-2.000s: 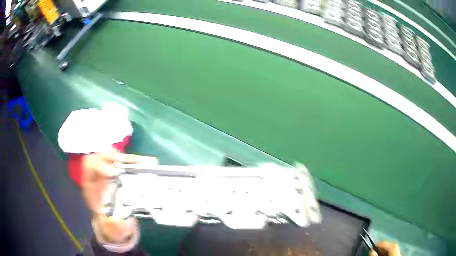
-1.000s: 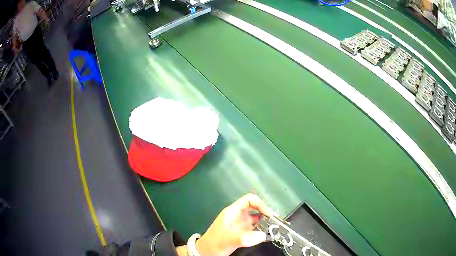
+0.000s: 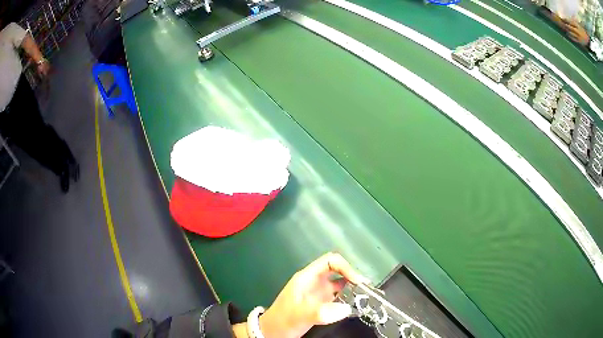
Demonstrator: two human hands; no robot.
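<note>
My left hand [image 3: 306, 298] comes in from the bottom edge, with a dark sleeve and a pale wristband. It grips the left end of a grey housing [image 3: 370, 311] between thumb and fingers. The housing shows round areas with holes, and its right part is cut off by the bottom edge. It is held over the near edge of a black parts tray [image 3: 402, 272], of which one corner shows. The rest of the tray is cut off or hidden. My right hand is not in the picture.
A white cap with a red brim [image 3: 225, 212] lies on the bench. Rows of housings [image 3: 523, 80] sit by the far rail of the green conveyor [image 3: 370, 119]. A metal machine foot [image 3: 205, 54] stands at the back. A blue stool [image 3: 114, 86] and a walking person [image 3: 26, 99] are left.
The view has swung left, and my right hand with the tweezers has gone out of the picture. The person at the left has come nearer. My left hand has stayed nearly still over the last second.
</note>
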